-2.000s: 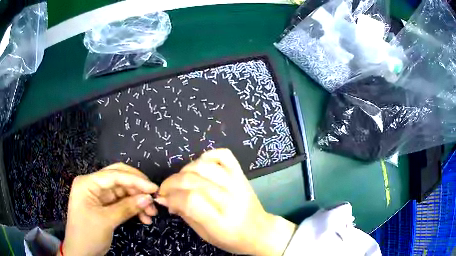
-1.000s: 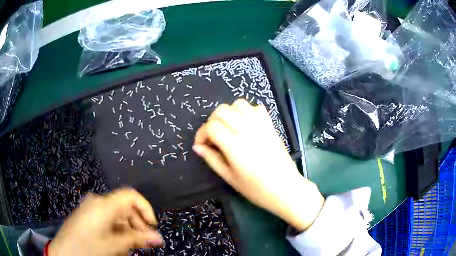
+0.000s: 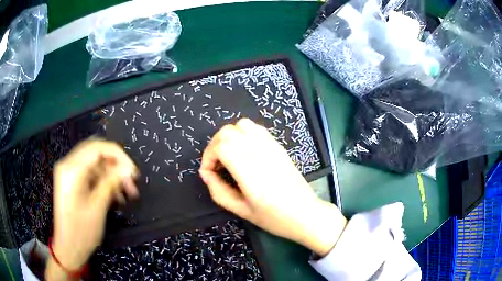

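Observation:
A long black tray (image 3: 165,206) holds silvery pins (image 3: 300,134), heaped at its right end and scattered in the middle. Tiny black parts (image 3: 27,175) are massed at its left end. My left hand (image 3: 93,186) is blurred over the tray's left part, fingers curled; whether it holds anything cannot be told. My right hand (image 3: 247,175) is over the tray's middle right, thumb and forefinger close together; any part between them is too small to see. A pile of dark pieces with silvery flecks (image 3: 181,255) lies below the main tray.
A dark pen or rod (image 3: 329,148) lies along the tray's right end. Clear bags of pins (image 3: 344,57) and black parts (image 3: 396,129) lie at right. A crumpled clear bag (image 3: 135,41) is upper left, another (image 3: 22,49) at the left edge. A blue crate (image 3: 476,236) is lower right.
Both hands were together at the tray's lower edge, then parted. My left hand has since moved up over the black parts. My right hand has moved slightly left and down.

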